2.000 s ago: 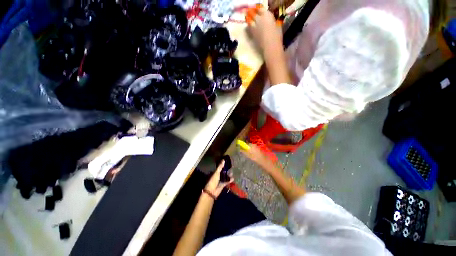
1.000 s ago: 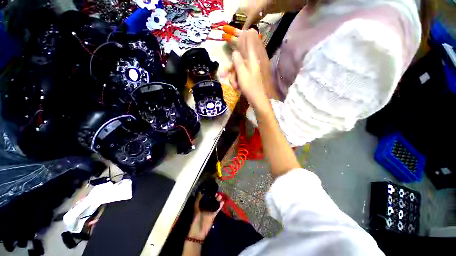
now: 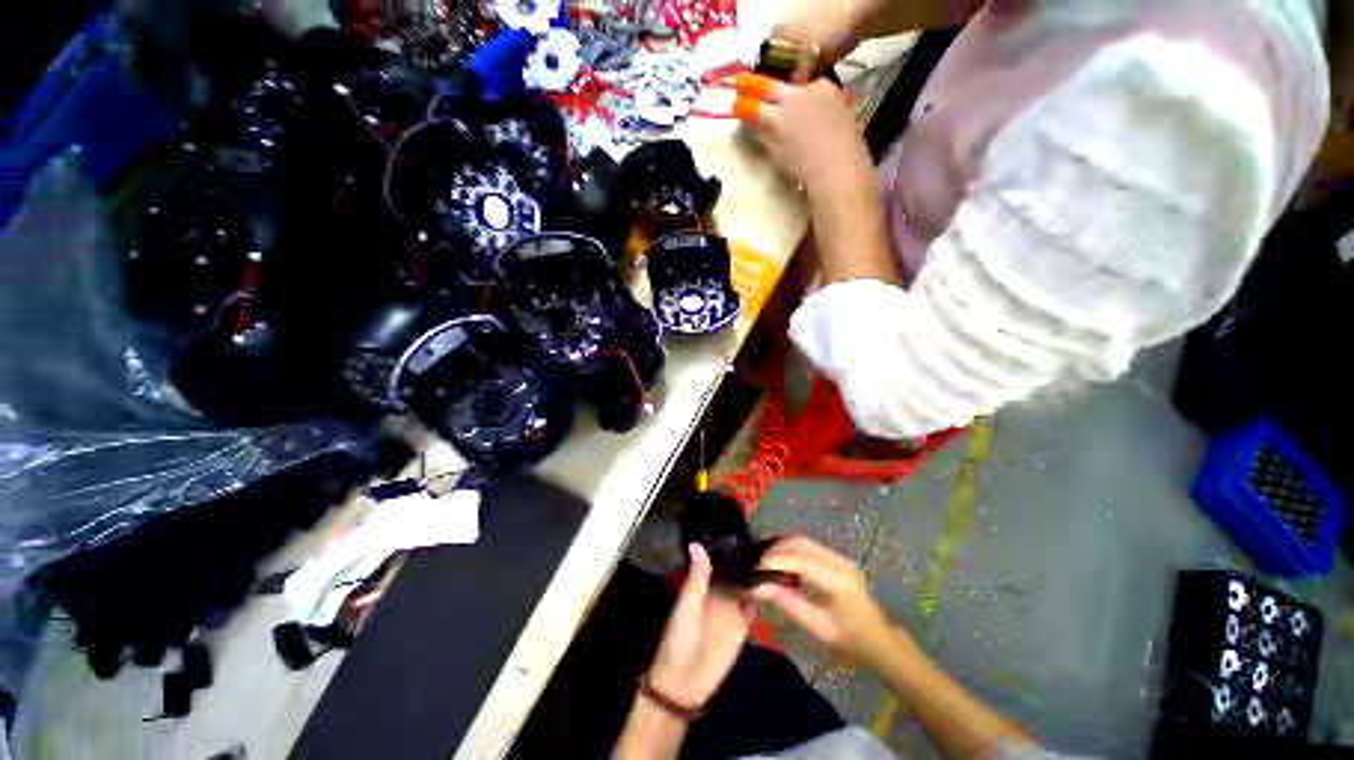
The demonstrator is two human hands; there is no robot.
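My left hand [image 3: 704,636] holds a black housing [image 3: 719,532] just off the bench's front edge, above my lap. My right hand [image 3: 826,594] is at the housing's right side, its fingers pinching at a dark part there; that part is too dark and small to make out. The yellow air tool [image 3: 702,481] hangs behind the housing on a red coiled hose [image 3: 763,457].
Black housings [image 3: 490,394] are heaped on the bench [image 3: 639,463]. A dark mat [image 3: 446,631], white cloth [image 3: 383,546] and clear bag [image 3: 134,446] lie left. A neighbour's arm [image 3: 846,208] is at the upper right. A blue bin [image 3: 1270,498] stands on the floor.
My right hand first let go of the yellow air tool and reached toward the neighbour's side of the bench. It has now come back down to the housing in my left hand.
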